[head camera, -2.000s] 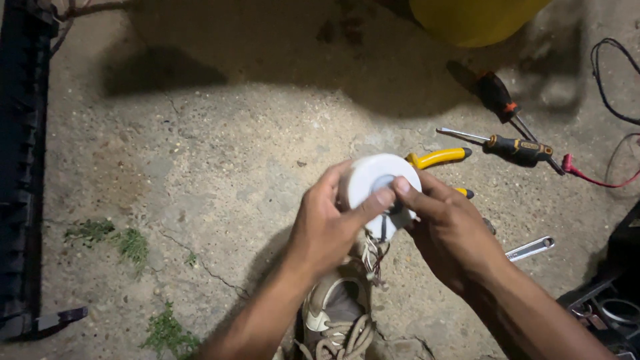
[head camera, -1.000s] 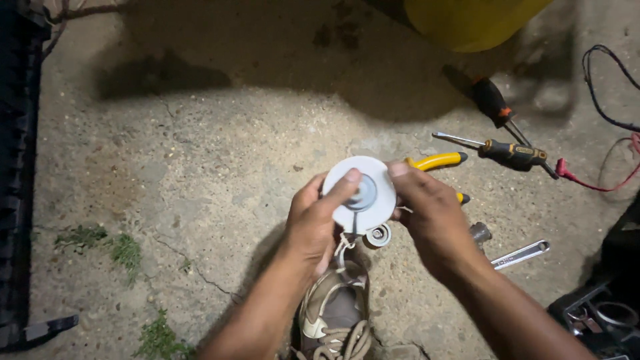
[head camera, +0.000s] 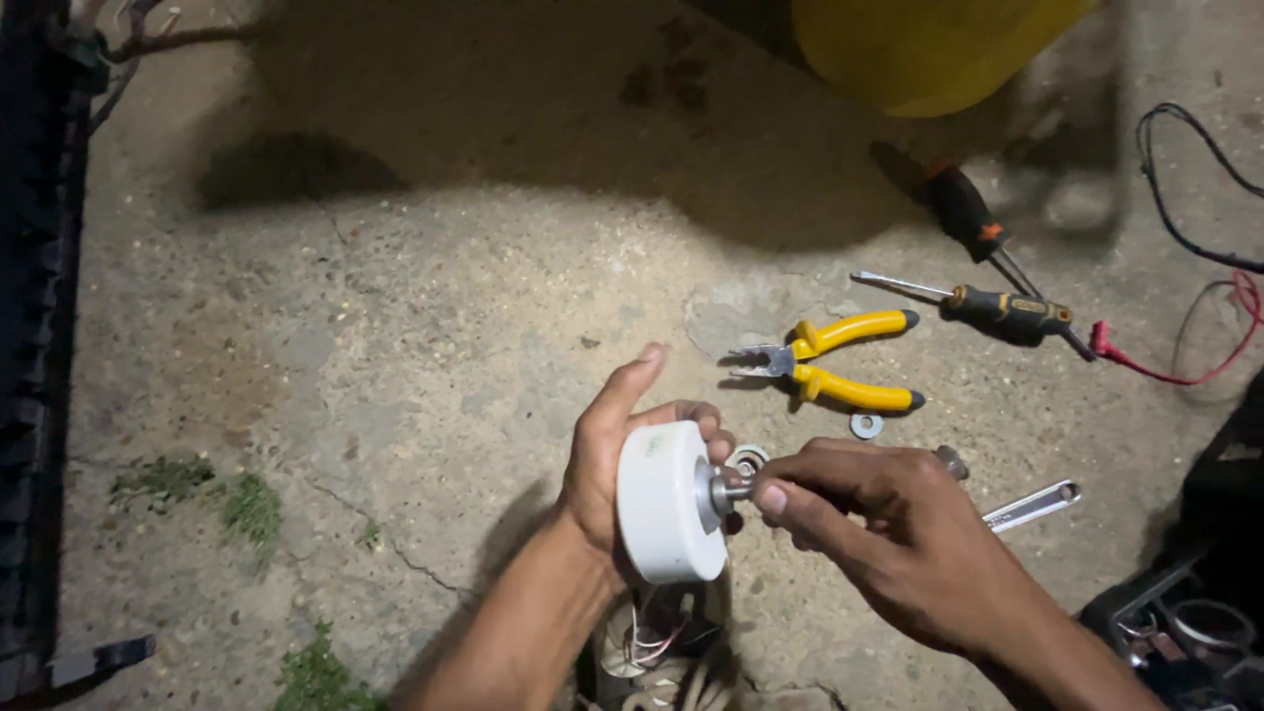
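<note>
A round white motor housing (head camera: 662, 504) rests tilted in my left hand (head camera: 602, 454), its thumb raised clear of it. Its metal shaft (head camera: 731, 491) points right, and the thumb and fingertips of my right hand (head camera: 869, 523) pinch the shaft's end. Thin wires (head camera: 657, 642) hang from beneath the housing. Just behind the shaft a small ring-shaped metal part (head camera: 748, 460) shows between the hands. Combination pliers with yellow handles (head camera: 854, 390) lie on the concrete beyond my right hand, a flat washer (head camera: 866, 426) beside them.
Two screwdrivers (head camera: 1007, 308) (head camera: 963, 202) lie crossed at the right, near a red lead (head camera: 1175, 375) and a black cable (head camera: 1165, 188). A wrench (head camera: 1032, 506) lies past my right wrist. A laced shoe (head camera: 662, 681) is below, a yellow container (head camera: 928, 49) above, and a dark slatted object (head camera: 39, 296) left.
The white housing has turned from face-up to its side, shaft to the right. My right hand has moved from the housing's rim to the shaft's end, and the pliers are now fully visible.
</note>
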